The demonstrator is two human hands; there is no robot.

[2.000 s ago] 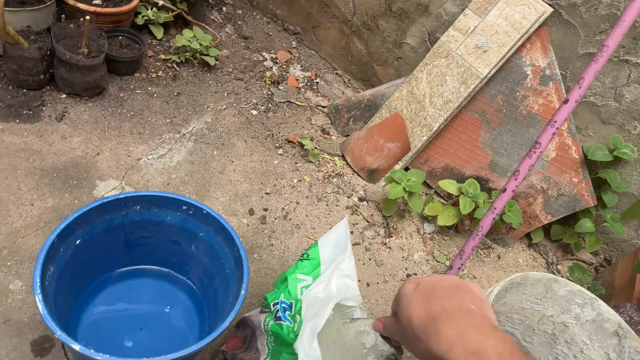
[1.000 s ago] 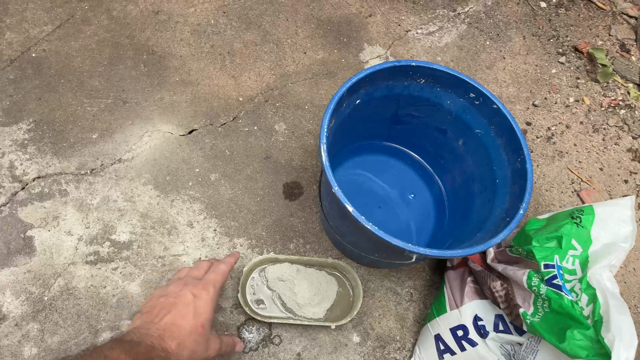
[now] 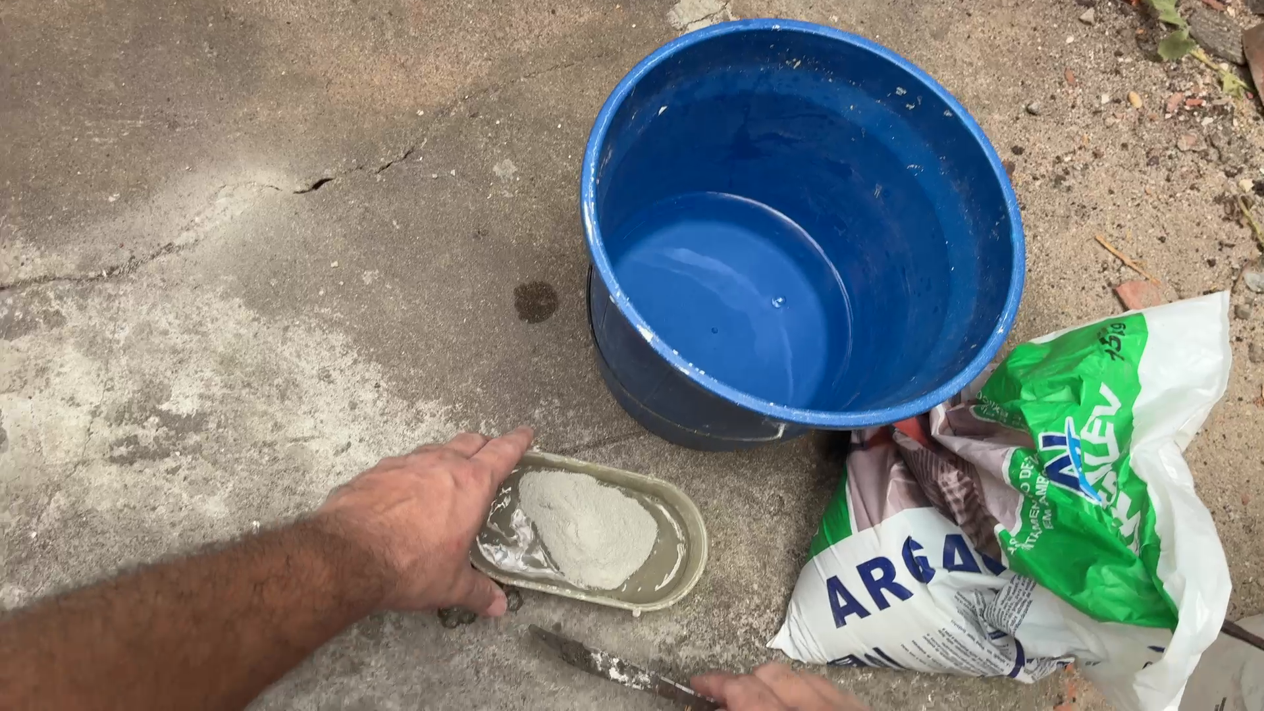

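My left hand (image 3: 425, 518) rests over the left end of an oval plastic tub (image 3: 691, 553), thumb and fingers on its rim. Grey powder (image 3: 592, 528) lies heaped in wet grey liquid inside the tub. At the bottom edge, my right hand (image 3: 775, 688), partly cut off, holds a narrow metal blade (image 3: 617, 670) smeared with grey; its tip points to the left, just below the tub. Behind the tub stands a blue plastic bucket (image 3: 731, 390) with water in the bottom. An opened plastic bag of mortar mix (image 3: 899, 602) slumps to the right of the tub.
Cracked concrete ground (image 3: 247, 395) spreads under everything, with a small dark wet spot (image 3: 535, 302) left of the bucket. Pebbles, brick bits (image 3: 1141, 294) and some green leaves (image 3: 1175, 44) lie at the right. A pale round edge shows in the lower right corner.
My left hand has moved right onto the tub, which it was beside one second ago. My right hand and the blade have come into view at the bottom. The view swung left from the plants earlier.
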